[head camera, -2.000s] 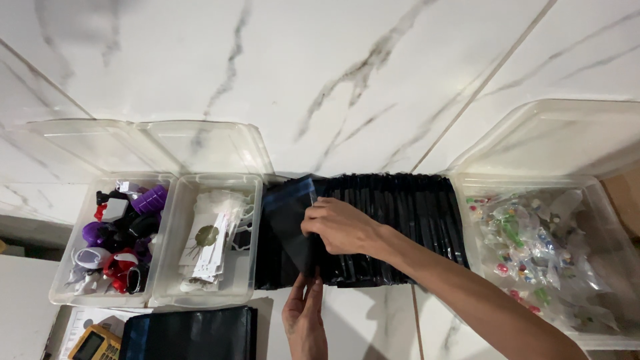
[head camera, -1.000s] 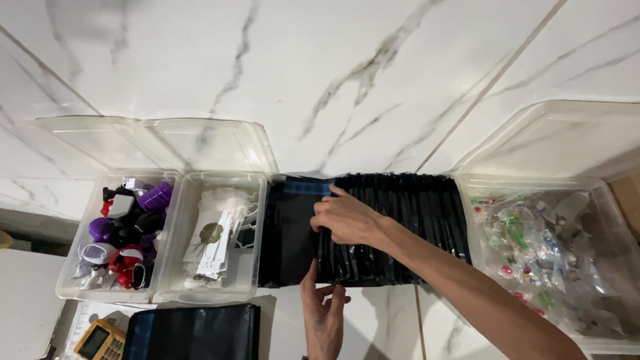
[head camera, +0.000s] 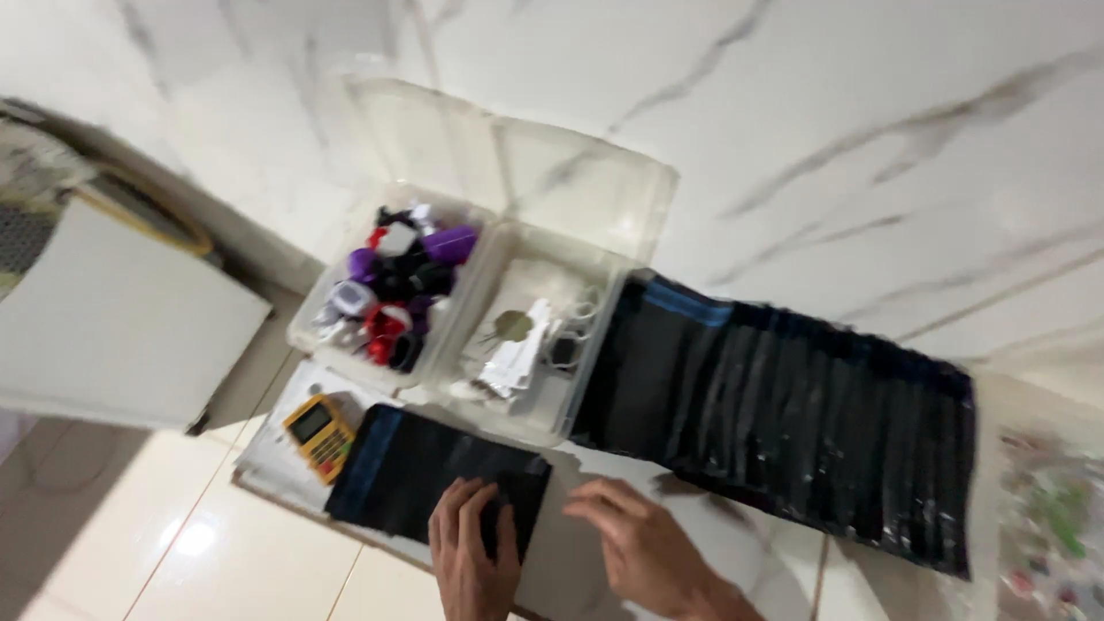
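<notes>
My left hand (head camera: 476, 548) rests with its fingertips on the lower right part of a flat pile of black plastic mailing bags (head camera: 440, 474); whether it grips one is hard to tell. Just right of that pile my right hand (head camera: 642, 548) is held with its fingers bent together, nothing visible in them. Above and to the right, a long row of overlapping black plastic bags (head camera: 802, 423) lies against the clear bins, and the bag at its left end shows a blue strip along the top.
Two clear plastic bins stand side by side: one of purple, red, black and white items (head camera: 397, 285), one of white tags (head camera: 517, 354). A yellow card terminal (head camera: 321, 435) lies left of the pile. Another bin of small colourful packets (head camera: 1056, 517) is at far right.
Both hands have left the long row of bags; the left hand is now on the flat pile and the right hand beside it. The view has swung left and tilted.
</notes>
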